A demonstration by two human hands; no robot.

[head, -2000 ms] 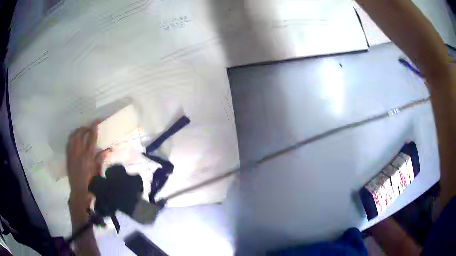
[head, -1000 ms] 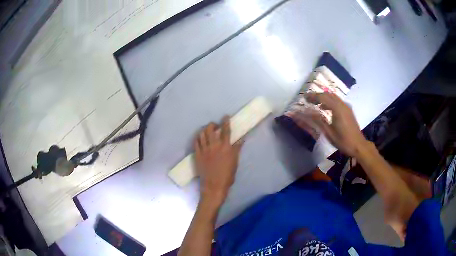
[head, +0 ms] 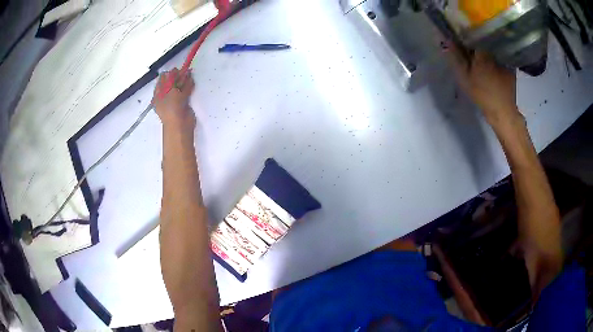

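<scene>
My left hand (head: 174,91) is closed around the power cord (head: 123,137) at its red-wrapped part, over the edge of the dark fabric lay. My right hand (head: 489,81) is at the cutting machine (head: 497,29), upper right, gripping it beside the motor body; its fingertips are partly hidden. The machine's shiny base plate (head: 388,47) rests on the table. The wrapped weight (head: 253,227), with dark ends, lies on the table right of my left forearm. A pale strip (head: 138,241) lies partly hidden behind that forearm.
A blue pen (head: 255,47) lies near the lay. The paper marker (head: 39,149) covers the lay at left. A dark cord fitting (head: 23,228) is at far left. A dark bar (head: 93,302) lies near the table's near edge (head: 390,243). Dark strips (head: 564,35) lie at upper right.
My left hand has left the pale strip and taken hold of the cord. My right hand has let go of the weight, now farther left and nearer, and moved to the machine.
</scene>
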